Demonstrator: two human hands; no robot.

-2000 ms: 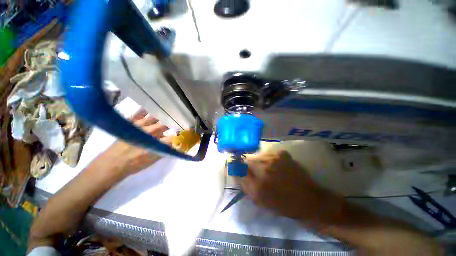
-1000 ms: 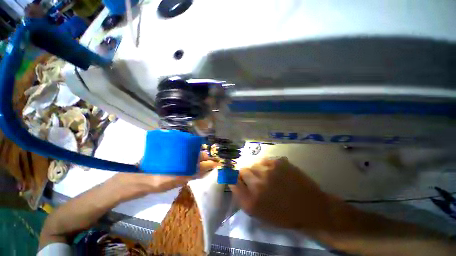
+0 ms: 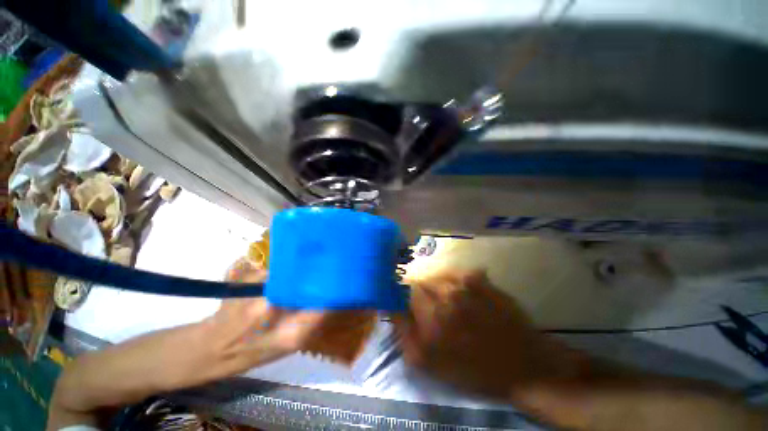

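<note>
My left hand (image 3: pixel 244 332) is left of the needle area, its fingertips partly hidden by the huge blue tension knob (image 3: pixel 333 259). A brown textured plush panel (image 3: pixel 341 337) shows at its fingers, below the knob. My right hand (image 3: pixel 467 328) is curled, blurred, just right of the knob. Narrow blades of thread snips (image 3: pixel 383 358) stick out from it toward the lower left. The needle itself is hidden. Part of the yellow attachment (image 3: pixel 259 250) shows left of the knob.
The white machine head fills the top, with the blue take-up guard (image 3: pixel 126 276) at left. A muzzle pile (image 3: pixel 101 198) lies on brown plush (image 3: pixel 21 303) at far left. Another dark snips (image 3: pixel 745 337) lies at far right. The ruler (image 3: pixel 337 411) runs along the near edge.
The plush panel hung long and brown toward the near edge; now only a short brown part shows by my left hand. My view has shifted, and the knob looks larger.
</note>
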